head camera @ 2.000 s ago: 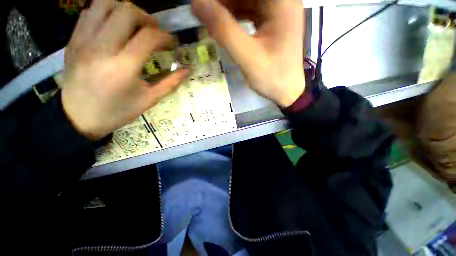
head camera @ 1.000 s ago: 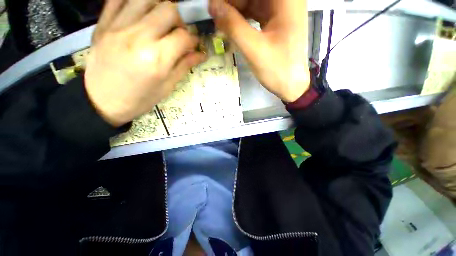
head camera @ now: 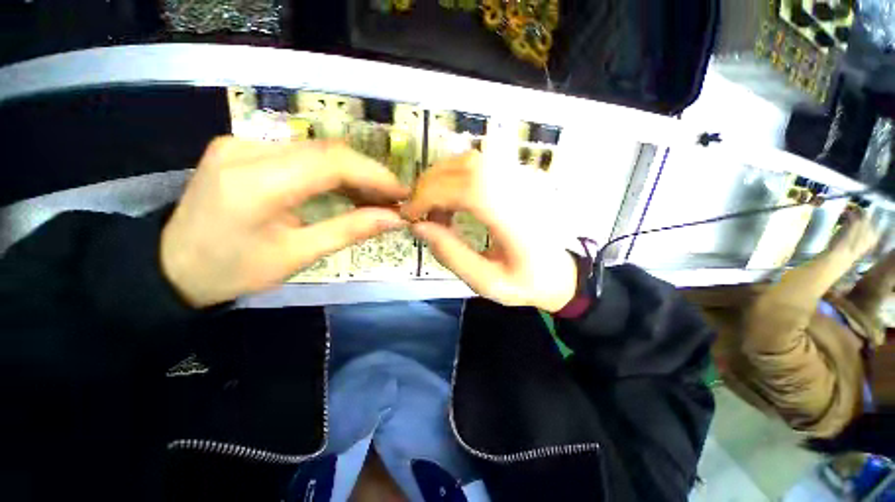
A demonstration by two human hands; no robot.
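Note:
Pale cream-yellow circuit boards (head camera: 378,257) lie side by side between the conveyor rails, with dark and yellow block parts along their far edge. My left hand (head camera: 285,216) comes in from the left above them, thumb and forefinger pinched together at a tiny reddish or coppery piece (head camera: 402,206). My right hand (head camera: 500,235) meets it from the right, its fingertips at the same piece. The piece is too small and blurred to name, and the fingertips partly hide it. My right wrist wears a dark red strap (head camera: 586,279) with a thin black cord.
Beyond the far rail (head camera: 324,69) are a black bin with orange-yellow ring coils (head camera: 520,25) and a heap of silvery parts (head camera: 222,16). The near rail (head camera: 378,293) runs before my body. At right, another person's brown sleeve (head camera: 800,333) and hands are over more boards.
The view has shifted, showing the coil bin and more boards. My hands have come together low over the boards; earlier they were apart near the far edge.

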